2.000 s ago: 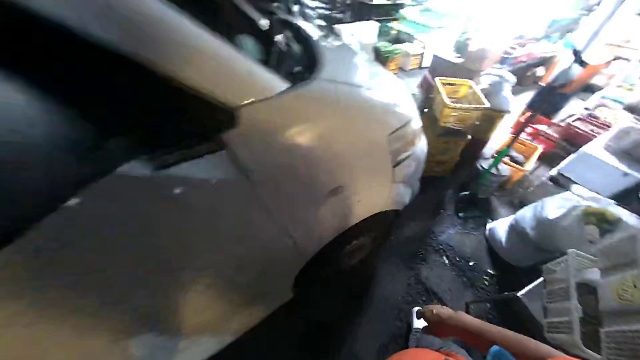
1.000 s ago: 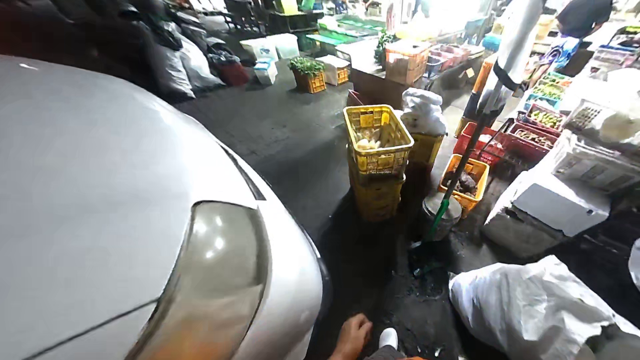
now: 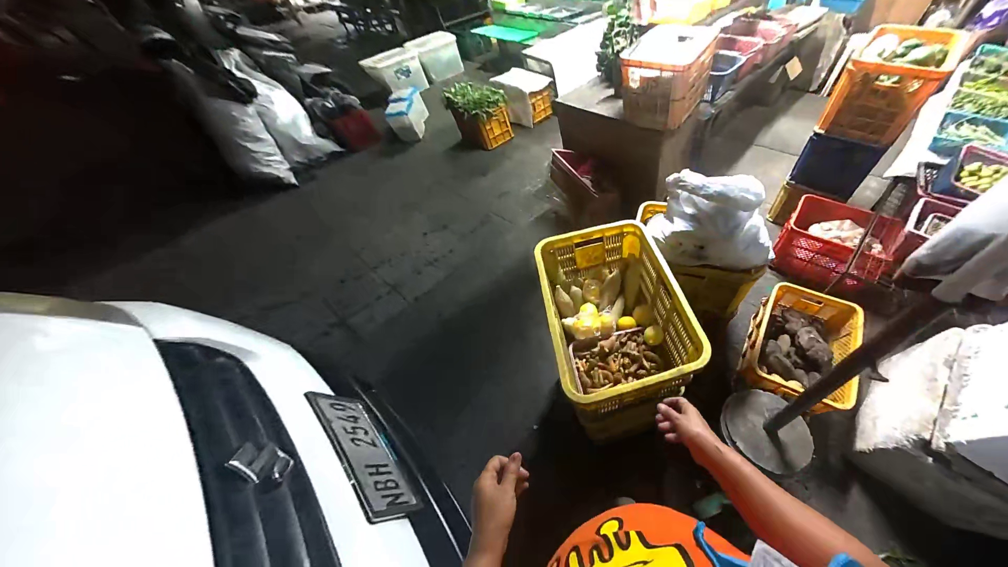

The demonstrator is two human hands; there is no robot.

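Low in the view my left hand (image 3: 498,496) is raised with its fingers loosely curled and nothing in them, between the white car's front and a yellow plastic crate. My right hand (image 3: 683,424) is at the near right corner of the yellow crate (image 3: 563,315), fingers partly bent; whether it touches the crate I cannot tell. The crate stands on another crate. Inside it lie yellow round fruits (image 3: 626,323), pale long vegetables (image 3: 610,287) and a tray of small brown roots or pods (image 3: 618,362).
On the left is the white car's front (image 3: 87,425). A white plastic bag (image 3: 713,216) sits on a crate behind. An orange crate of dark roots (image 3: 799,346) and a pole in a round base (image 3: 768,433) stand right. Produce tables lie beyond; dark pavement (image 3: 378,260) shows between.
The view has moved forward past the car's side and headlight to its front, and the yellow crate is nearer. Both hands now show, with the right one by the crate.
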